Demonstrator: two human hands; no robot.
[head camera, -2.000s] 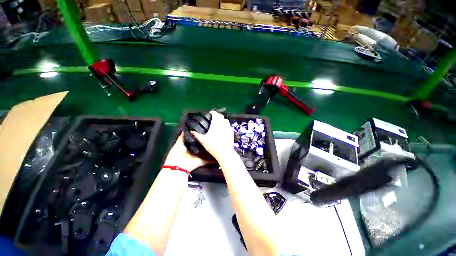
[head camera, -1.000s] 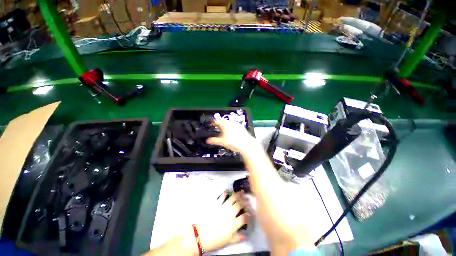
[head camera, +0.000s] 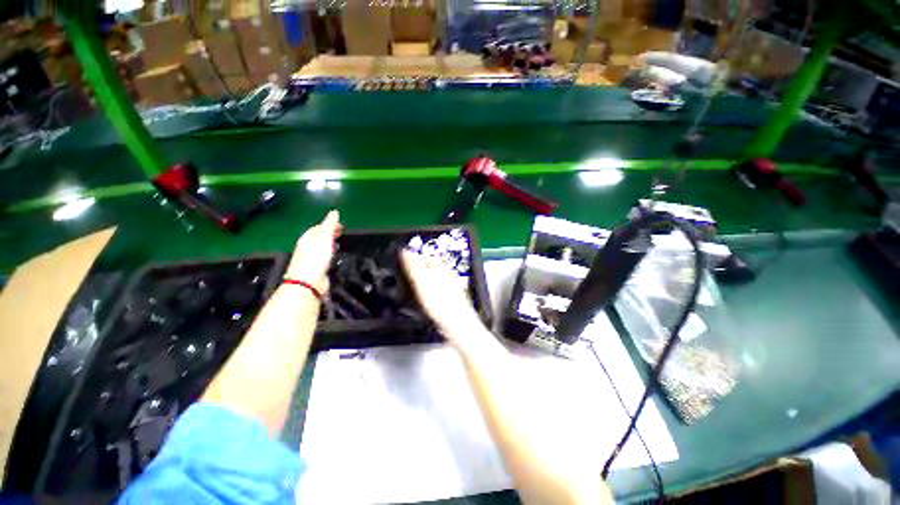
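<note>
The centre parts tray (head camera: 395, 330) holds dark loose parts (head camera: 365, 286) and a heap of small silver-white metal fittings (head camera: 449, 247) at its back right. My right hand (head camera: 426, 274) is over the tray beside the fittings, palm down; its fingertips are blurred and whether they hold anything does not show. My left hand (head camera: 316, 249) is at the tray's left rim, fingers pointing away from me; what it may hold is hidden. The white work paper (head camera: 395, 424) lies under my forearms. The black electric screwdriver (head camera: 604, 279) hangs tilted over the front screw feeder.
A larger black tray (head camera: 281, 271) with black assemblies is at left, beside tan cardboard (head camera: 44, 296). Right of the paper are a screw feeder (head camera: 567, 237), a hardware bag (head camera: 696, 380) and the black cable (head camera: 681, 335). Red-and-black clamps (head camera: 503, 184) line the back. An open carton (head camera: 809, 473) is lower right.
My left hand has moved from the paper up to the centre tray's left rim. The black part under it on the paper no longer shows. My right hand stays over the tray.
</note>
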